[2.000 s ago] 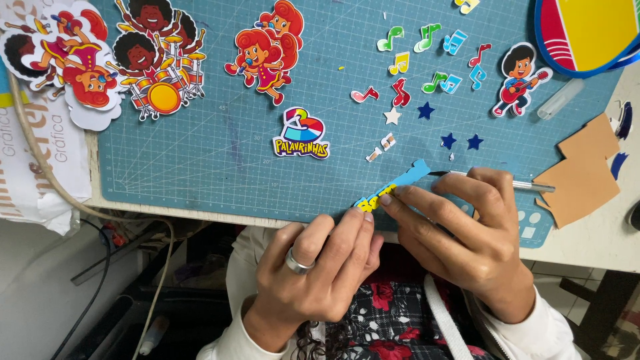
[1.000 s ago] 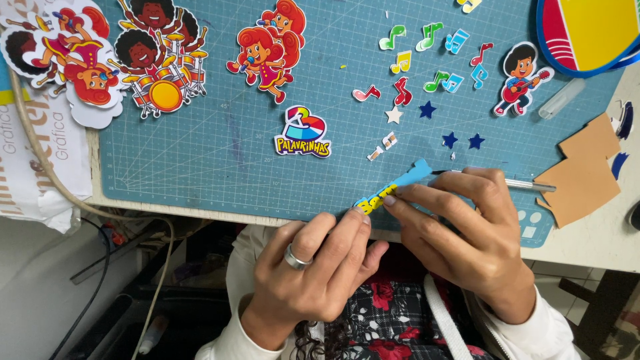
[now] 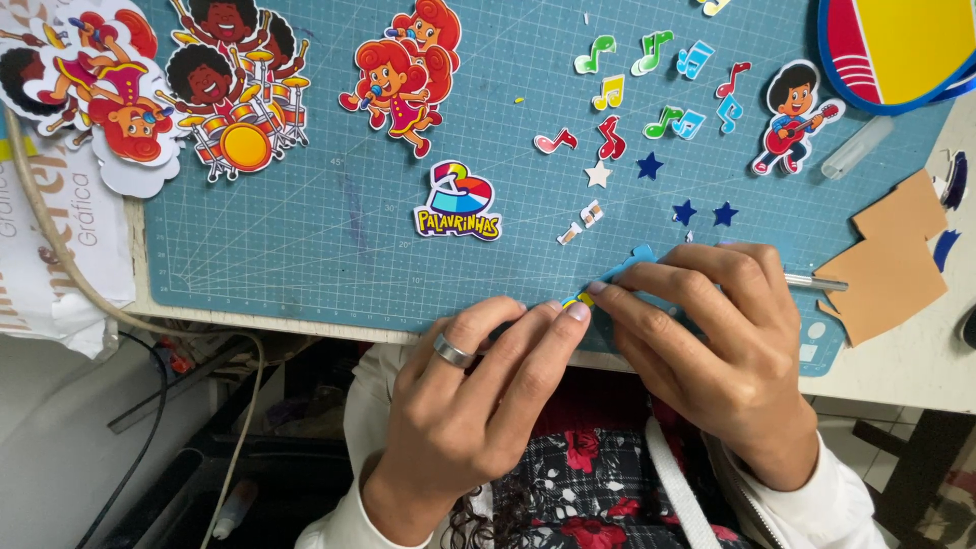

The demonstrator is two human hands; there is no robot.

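At the front edge of the blue cutting mat, a narrow blue cutout with yellow parts lies under the fingertips of both hands. My left hand, with a silver ring, presses its fingertips on the cutout's lower left end. My right hand pinches or presses farther along it; its fingers cover most of the piece. Beyond my right fingers the metal handle of a craft knife sticks out; its tip is hidden. Above the hands lie small white-and-brown cutouts, a white star and blue stars.
Paper music notes, a guitarist cutout, singer cutouts, drummer cutouts and a logo cutout lie on the mat. Tan foam scraps and a clear tube are at right. A cable crosses the left edge.
My fingers have closed in over the cutout, covering yellow parts that showed earlier. My right fingers have curled further over the knife's near end, which showed before.
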